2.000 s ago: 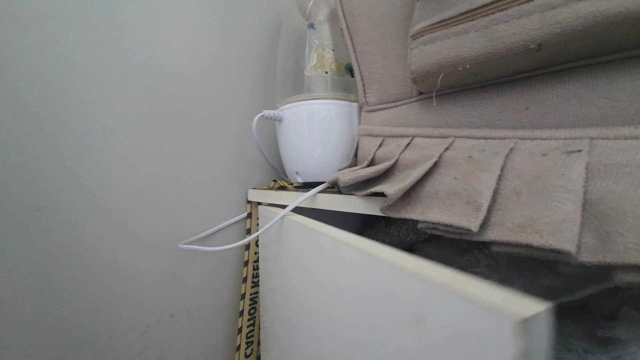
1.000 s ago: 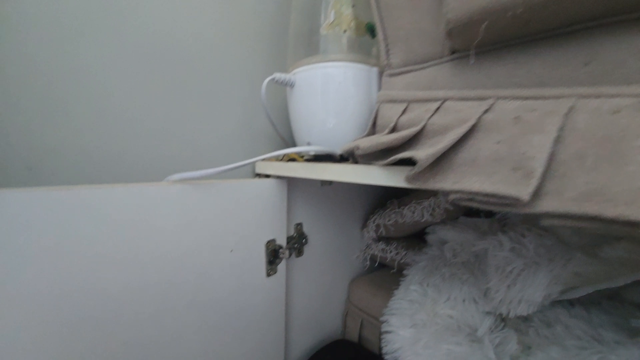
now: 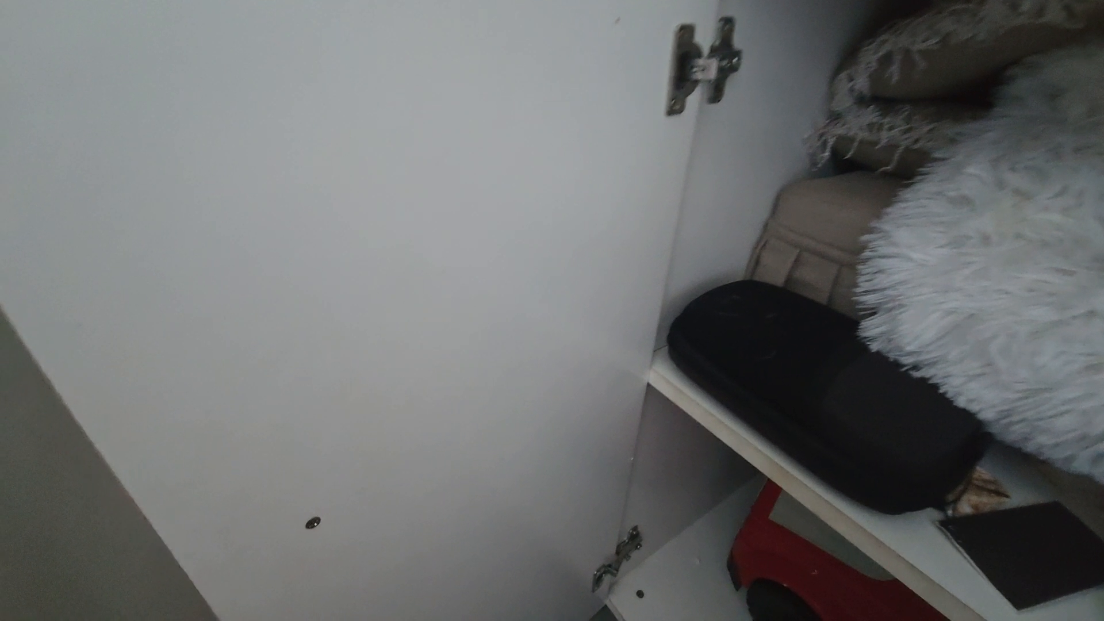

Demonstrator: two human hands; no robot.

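Neither of my hands shows in the head view. A white cabinet door (image 3: pixel 371 285) stands swung out on the left, joined to the cabinet side by metal hinges (image 3: pixel 703 67) above and below. On the white shelf (image 3: pixel 759 457) lies a black zippered case (image 3: pixel 819 388). A fluffy white furry item (image 3: pixel 992 259) rests against the case and partly covers it. Behind these is a taupe fabric item (image 3: pixel 819 220), with fringed cushions (image 3: pixel 931 121) above it.
Below the shelf, a red toy vehicle (image 3: pixel 811 565) with a dark wheel is partly seen. A flat black item (image 3: pixel 1022 548) lies near the shelf's front at the right. A small metal screw (image 3: pixel 313 523) sits low in the door.
The cabinet door has swung wider since two seconds ago, showing the inside. The view has moved down, so the white appliance and its cable are out of sight.
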